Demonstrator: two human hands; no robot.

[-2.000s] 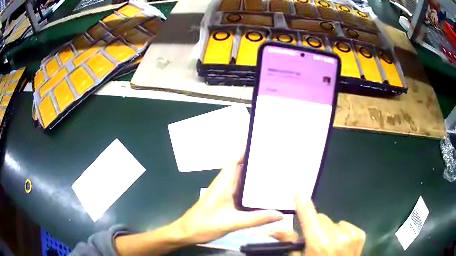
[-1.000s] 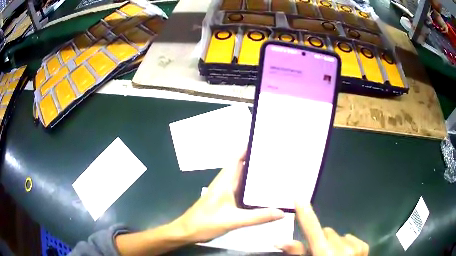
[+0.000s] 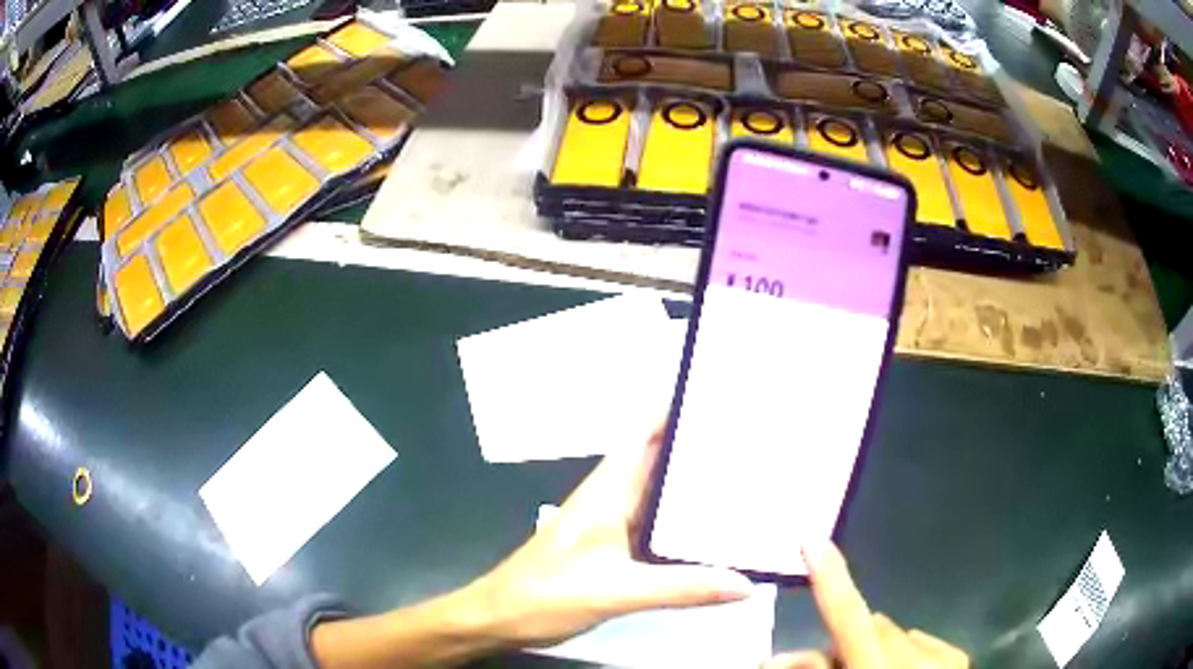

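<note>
A large smartphone (image 3: 782, 405) stands tilted up in my left hand (image 3: 582, 555), which is closed around its lower left side. The screen is pink above and white below, with "100" in the pink part. My right hand (image 3: 870, 627) is at the phone's bottom right, cut off by the lower edge, with its index finger on or just over the screen. Whether it holds anything cannot be told. A white sheet (image 3: 654, 634) lies under my hands. More white paper (image 3: 563, 386) lies behind the phone, and a blank card (image 3: 298, 478) lies at left.
Stacked trays of yellow parts (image 3: 589, 146) sit on a wooden board (image 3: 1007, 314) behind. A tilted tray (image 3: 216, 216) is at back left. A yellow ring (image 3: 83, 486) is at far left, a printed slip (image 3: 1083, 601) at right, clear plastic (image 3: 1177, 425) at the right edge.
"100" now shows on the phone screen. The phone sits slightly lower and further right in the picture. A black pen seen by my right hand two seconds ago is out of sight.
</note>
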